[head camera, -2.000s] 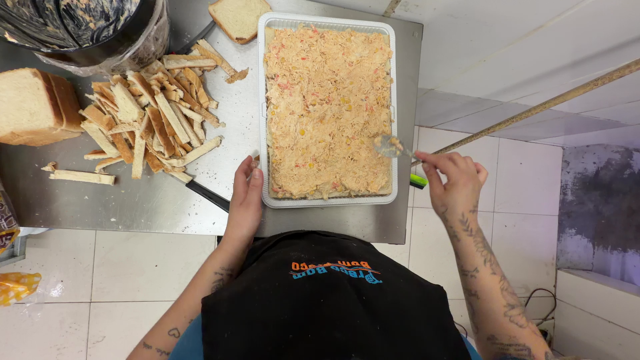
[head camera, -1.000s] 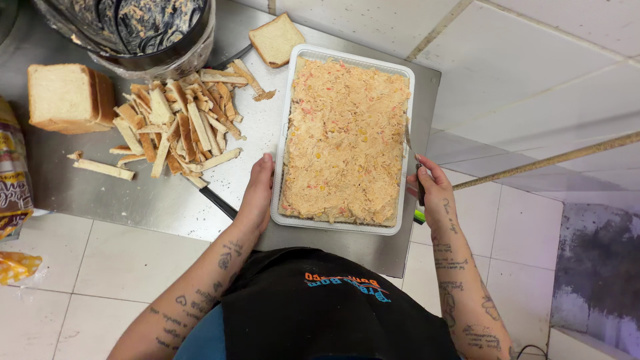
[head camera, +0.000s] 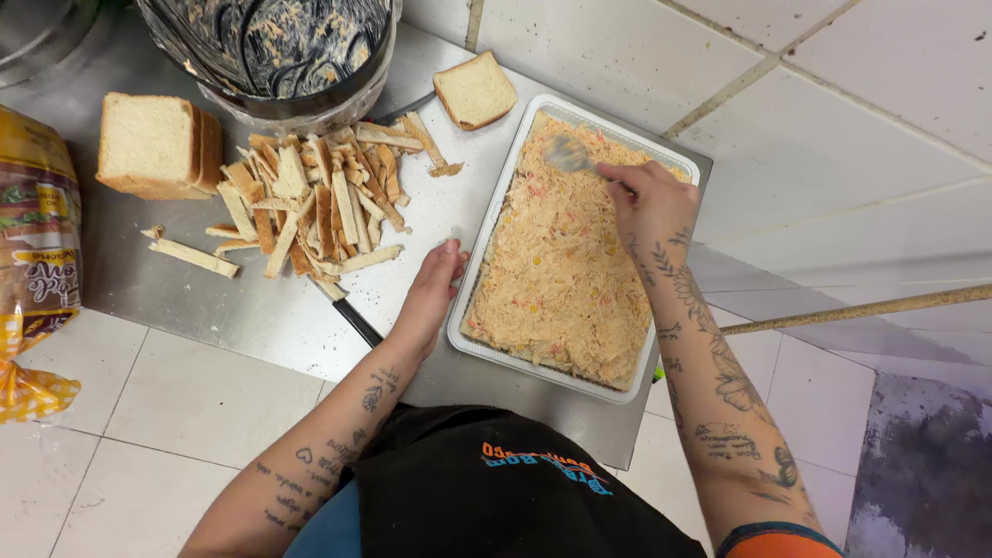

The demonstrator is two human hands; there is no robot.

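A white rectangular tray (head camera: 490, 203) holds an even layer of shredded orange-cream filling (head camera: 562, 263) with corn and reddish bits. My right hand (head camera: 651, 201) is closed around the handle of a metal spoon (head camera: 567, 153), whose blurred bowl lies on the filling near the tray's far end. My left hand (head camera: 435, 291) rests at the tray's left side, its fingertips at the rim and its thumb up. Whether it grips the rim is not plain.
A pile of bread crusts (head camera: 318, 201) lies left of the tray, with a black-handled knife (head camera: 357, 323) partly beneath it. Behind are a smeared black bowl (head camera: 287, 54) and a bread slice (head camera: 475, 91). Stacked bread (head camera: 155, 147) and a bread bag (head camera: 35, 232) stand farther left. A tiled wall (head camera: 821, 155) borders the right.
My right hand has moved with the spoon from the tray's right edge to over the filling at the far end. My left hand stays at the tray's left side.
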